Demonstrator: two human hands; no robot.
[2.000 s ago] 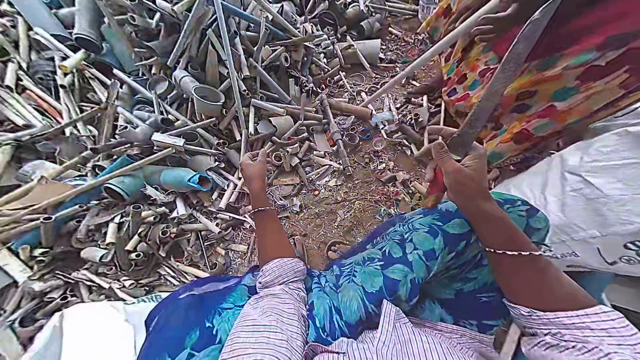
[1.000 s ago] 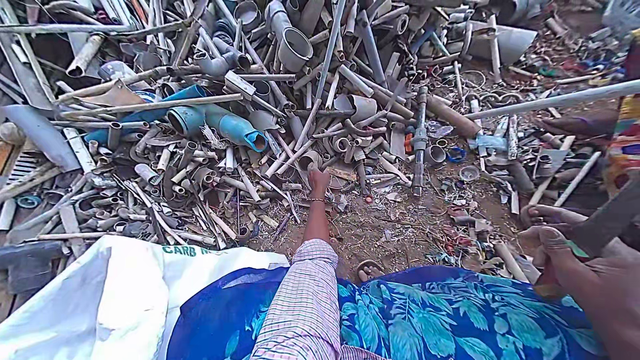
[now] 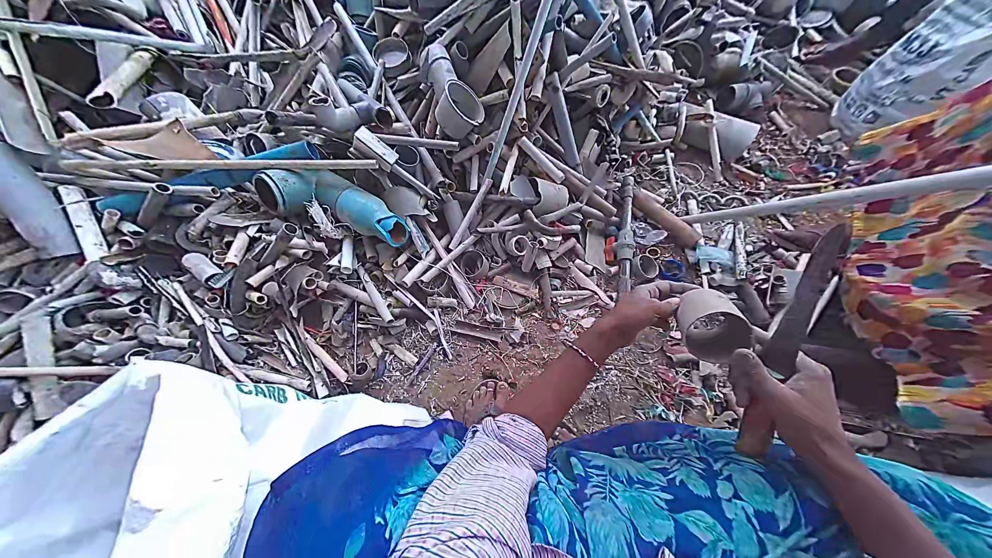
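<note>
My left hand (image 3: 647,311) is at right of centre, its fingers at the left edge of a short grey plastic pipe piece (image 3: 717,310), open end toward me. Close to that piece's lower right, my right hand (image 3: 787,399) grips the handle of a large knife (image 3: 806,310). The dark, broad blade points up and the reddish handle (image 3: 756,430) hangs below my fist. How my left fingertips sit behind the pipe piece is partly hidden.
A heap of scrap plastic pipes (image 3: 457,108) spreads ahead and left, with a blue pipe fitting (image 3: 364,213). White sacks (image 3: 186,457) lie left. At right is another person's colourful cloth (image 3: 930,287), with a long pale pipe (image 3: 845,194) before it.
My left hand has moved from the edge of the heap to the right, and the grey pipe piece is now at its fingers beside the knife. My right hand still holds the knife.
</note>
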